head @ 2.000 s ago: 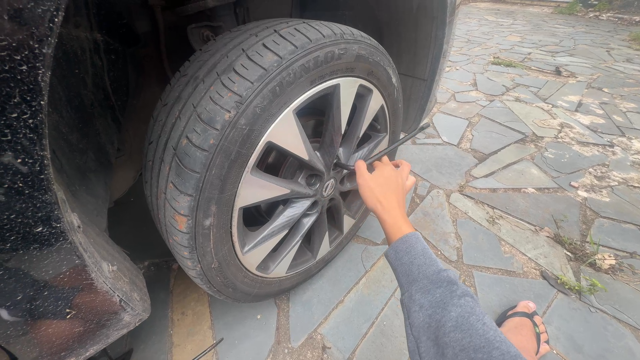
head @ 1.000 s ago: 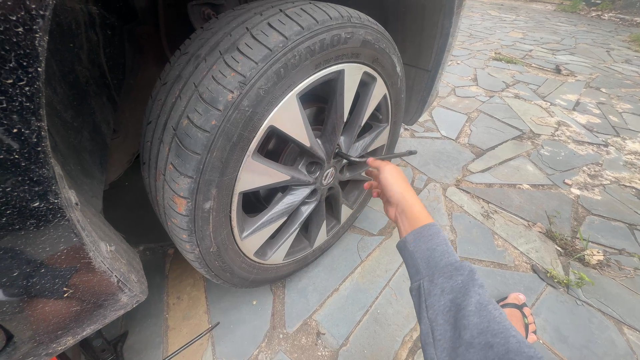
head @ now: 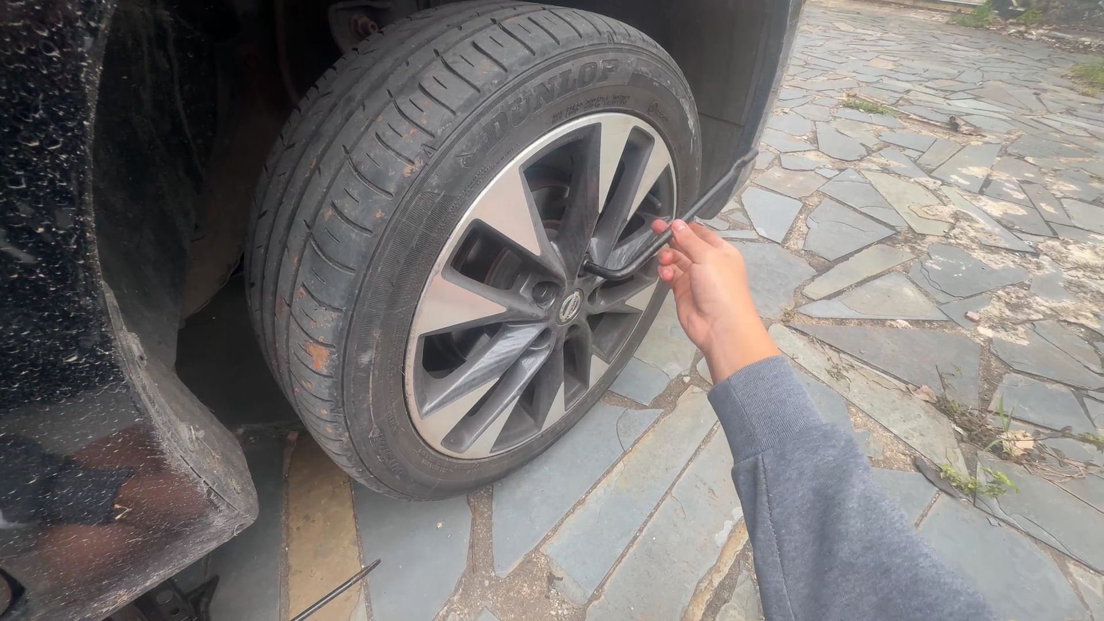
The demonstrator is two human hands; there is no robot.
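Observation:
My right hand (head: 703,276) grips the shaft of a black L-shaped lug wrench (head: 638,255). The bent end of the wrench sits in a lug hole just above the center cap (head: 570,307) of the alloy wheel, and its long arm slants up to the right past the rim. The Dunlop tire (head: 345,285) stands in the wheel arch with the two-tone spoked rim (head: 457,304) facing me. My left hand is outside the view.
The dark, speckled car body (head: 52,345) fills the left side. A thin metal rod (head: 336,591) lies low near the bottom edge, beside part of a black metal device (head: 177,599). Irregular stone paving (head: 888,345) with small weeds (head: 975,479) spreads on the right.
The wrench's long arm has swung: a second ago it pointed nearly level to the right, and now it slants upward. My right hand stays on it. The foot in a sandal has left view.

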